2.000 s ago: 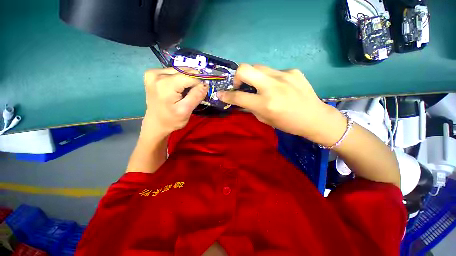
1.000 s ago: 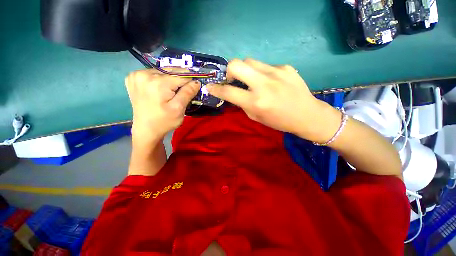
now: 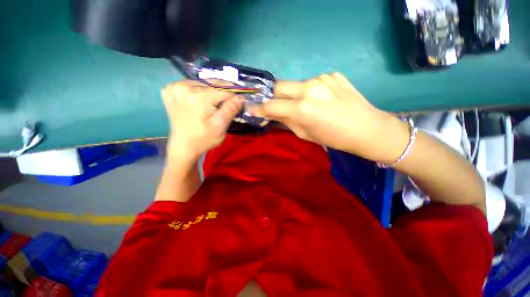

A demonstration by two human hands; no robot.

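Note:
The black lens module point(image 3: 255, 73) with its circuit board lies at the bench's near edge, against the red shirt. A thin wire harness point(image 3: 232, 88) runs from the large black camera body point(image 3: 133, 23) at upper left into the module. My left hand point(image 3: 200, 113) grips the module's left side, thumb and finger at the board. My right hand point(image 3: 319, 110) is at the module's right side, its thumb and index fingertips pinched at the middle of the board. The frame is blurred; what the right fingertips pinch is too small to tell.
Two spare lens modules point(image 3: 439, 35) with exposed boards lie at the upper right of the green bench point(image 3: 331, 40). White cable plugs point(image 3: 28, 138) lie at the left edge. White camera units point(image 3: 494, 145) stand below right. Blue crates point(image 3: 58, 261) are on the floor at lower left.
The whole view has shifted slightly, moving the scene to the right since the last earlier frame. Both hands stay at the module, with the right fingertips still at the board.

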